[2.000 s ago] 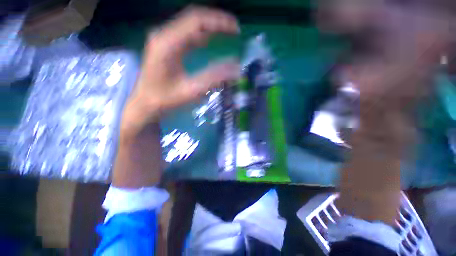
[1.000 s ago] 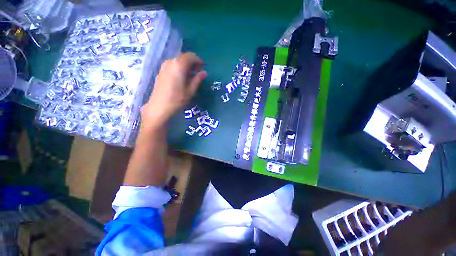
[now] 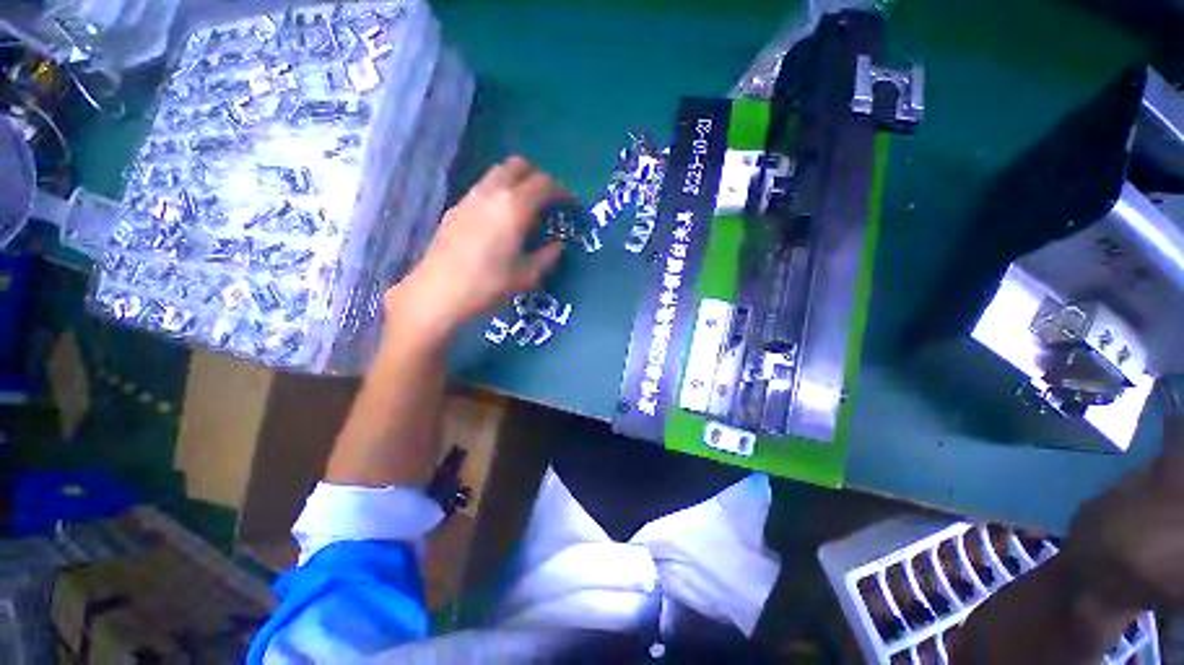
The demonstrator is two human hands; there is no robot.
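My left hand (image 3: 483, 253) is over the green mat between the clip trays and the fixture, fingers curled down at the small silver clips; whether a clip is between the fingertips is hidden. Loose U-shaped clips (image 3: 530, 320) lie just below the hand, and more lie between it and the fixture. The green fixture (image 3: 857, 312) holds a long black bar (image 3: 821, 247), with a silver clip (image 3: 888, 94) at its upper right. My right hand (image 3: 1136, 552) is blurred and cut off at the right edge, near the grey end of something that may be a tool.
Clear blister trays (image 3: 260, 195) full of clips stand stacked at left. The white and dark screw feeder (image 3: 1084, 344) stands right of the fixture. A white compartment tray (image 3: 863, 552) is below the bench edge at right. Brown cartons (image 3: 214, 429) are below at left.
My left hand has moved from beside the trays toward the loose clips on its right. My right hand has come further into view at the lower right. The view has shifted slightly.
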